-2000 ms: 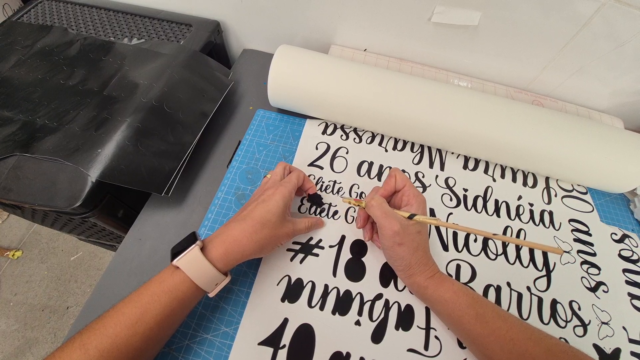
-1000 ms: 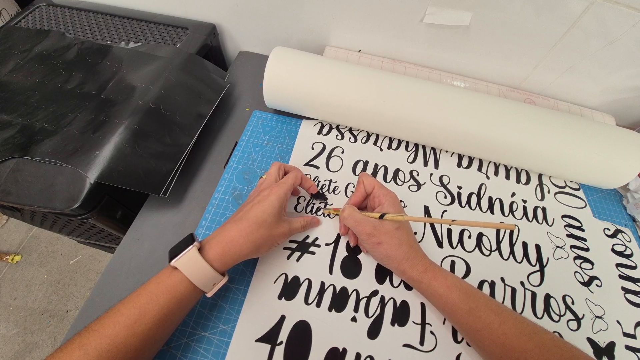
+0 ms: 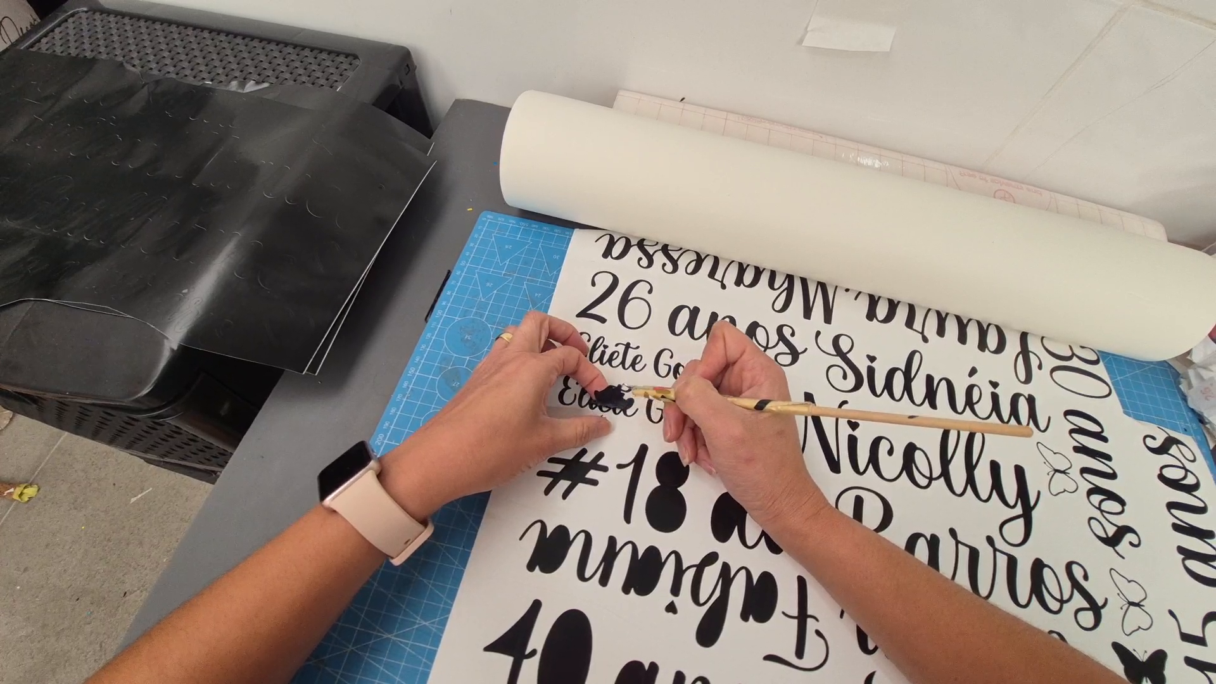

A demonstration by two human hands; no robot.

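My right hand (image 3: pixel 746 418) grips a thin wooden stick tool (image 3: pixel 883 415), its wrapped end pointing left at a small black vinyl scrap (image 3: pixel 615 398). That dark crumpled bit lies at the fingertips of my left hand (image 3: pixel 527 385), whose thumb and fingers are around it; whether they pinch it is hard to tell. Both hands rest over a white vinyl sheet (image 3: pixel 594 503) with black cut lettering and butterfly shapes. Small lettering lies directly beneath the tool's tip. The fine point of the tool is too small to make out.
The sheet lies on a blue cutting mat (image 3: pixel 518 252) on a dark grey table (image 3: pixel 237 513). Its thick white roll (image 3: pixel 807 209) stretches across the back, before a pale gridded strip (image 3: pixel 950 161) by the wall. Black sheets (image 3: pixel 218 199) cover a black woven plastic basket (image 3: pixel 123 437) at left.
The stick's tip and my right hand have moved slightly along the small lettering beside my left fingertips. The dark scrap remains at my left fingers.
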